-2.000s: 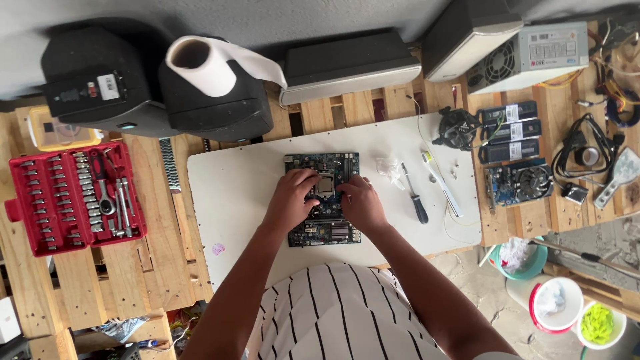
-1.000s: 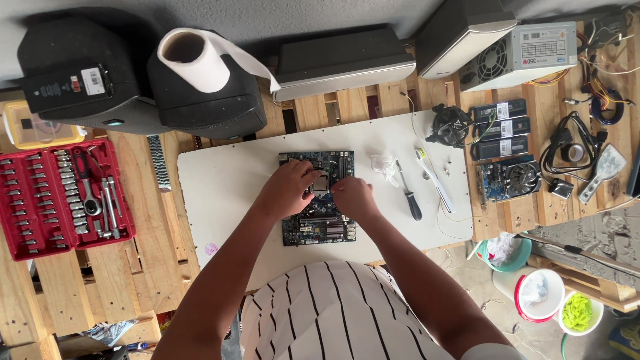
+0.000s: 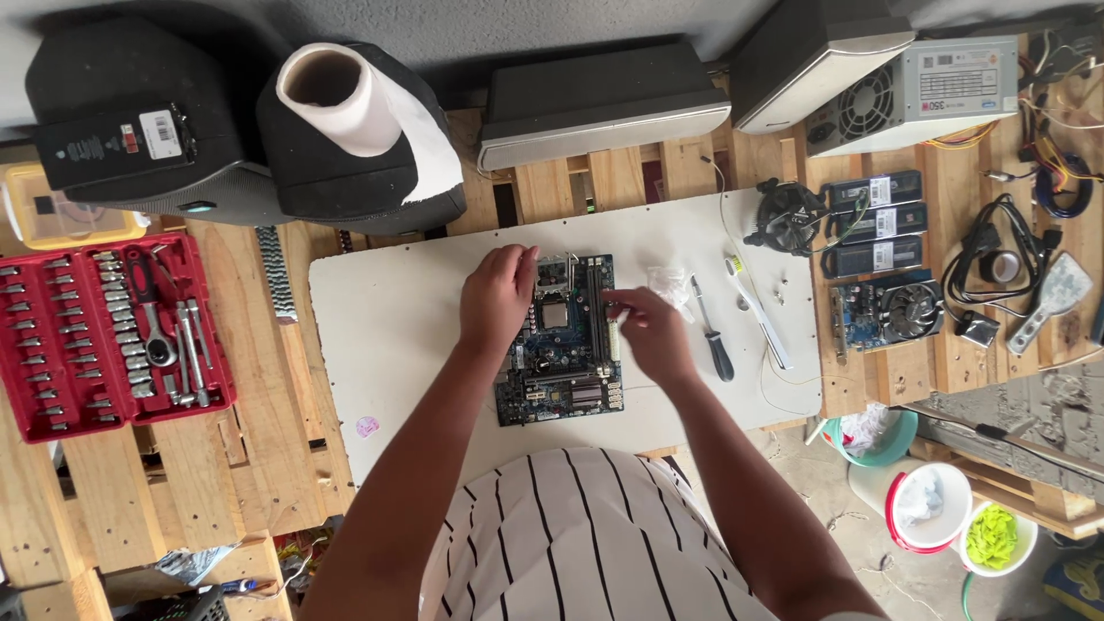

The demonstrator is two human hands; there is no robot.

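A computer motherboard (image 3: pixel 561 358) lies flat on a white board (image 3: pixel 405 345), its processor (image 3: pixel 554 315) showing in the socket. My left hand (image 3: pixel 500 293) is at the motherboard's upper left edge, fingers bent; whether it grips the edge cannot be told. My right hand (image 3: pixel 647 328) is at the right edge beside the memory slots (image 3: pixel 597 315), fingers curled, with nothing clearly seen in them. Right of it lie a crumpled clear plastic bag (image 3: pixel 670 285), a screwdriver (image 3: pixel 714 336) and a white toothbrush (image 3: pixel 759 315).
A red socket set (image 3: pixel 121 345) lies left. Speakers (image 3: pixel 604 95) and a paper roll (image 3: pixel 345 103) stand behind. At right are a CPU cooler fan (image 3: pixel 787 216), memory modules (image 3: pixel 880 222), a graphics card (image 3: pixel 888 312), a power supply (image 3: pixel 923 95), cables and a putty knife (image 3: pixel 1052 297). Buckets (image 3: pixel 931 509) stand below.
My hands have moved apart from over the processor area to the motherboard's two sides, and the processor shows more fully.
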